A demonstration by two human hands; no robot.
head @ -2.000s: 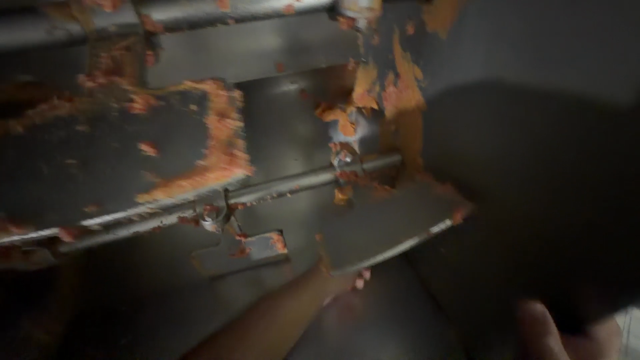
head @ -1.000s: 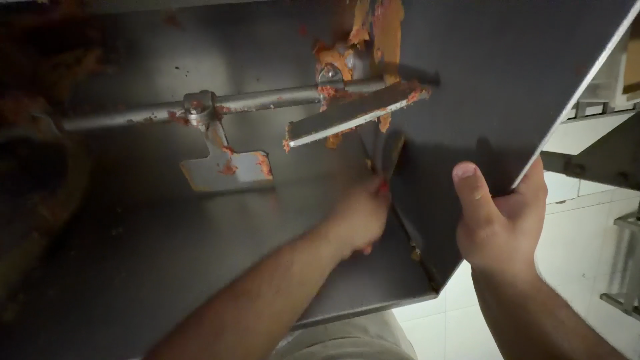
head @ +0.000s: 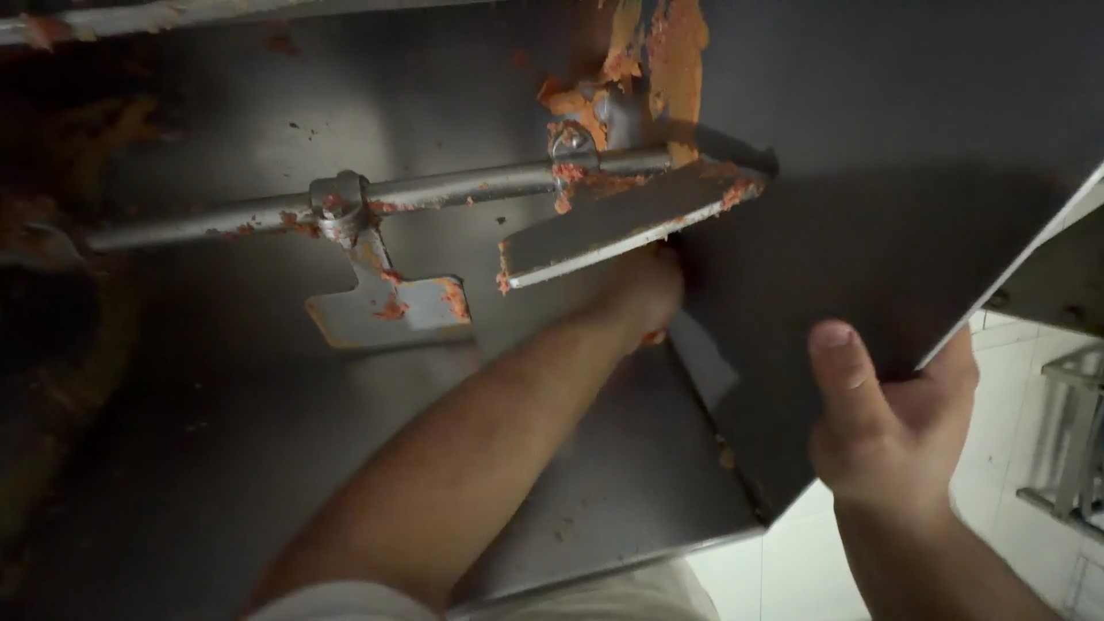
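Note:
My left hand [head: 649, 289] reaches in beneath a flat steel mixer paddle [head: 634, 226], close to the right side wall. Its fingers are partly hidden and blurred, so whether it holds anything cannot be told. A pale patch, blade or reflection, shows just below it. At the right, my right hand [head: 893, 414] clasps the edge of the steel side wall [head: 871, 250], thumb on the inner face, fingers behind. A steel shaft [head: 466, 185] crosses the trough and carries the paddles; a smaller paddle [head: 397, 310] hangs at its left. Orange-red paste residue [head: 677, 69] clings to the wall and shaft.
The trough's lower steel wall [head: 595, 483] ends in a front edge near my body. Crumbs lie along its corner seam [head: 724, 453]. Another residue-smeared bar [head: 172, 17] runs across the top left. Outside, right, are a pale tiled floor [head: 992, 423] and a metal frame [head: 1069, 440].
Since one second ago, my left hand has moved slightly up and in under the paddle. My right hand keeps its hold on the wall's edge. The view has shifted greatly since two seconds ago.

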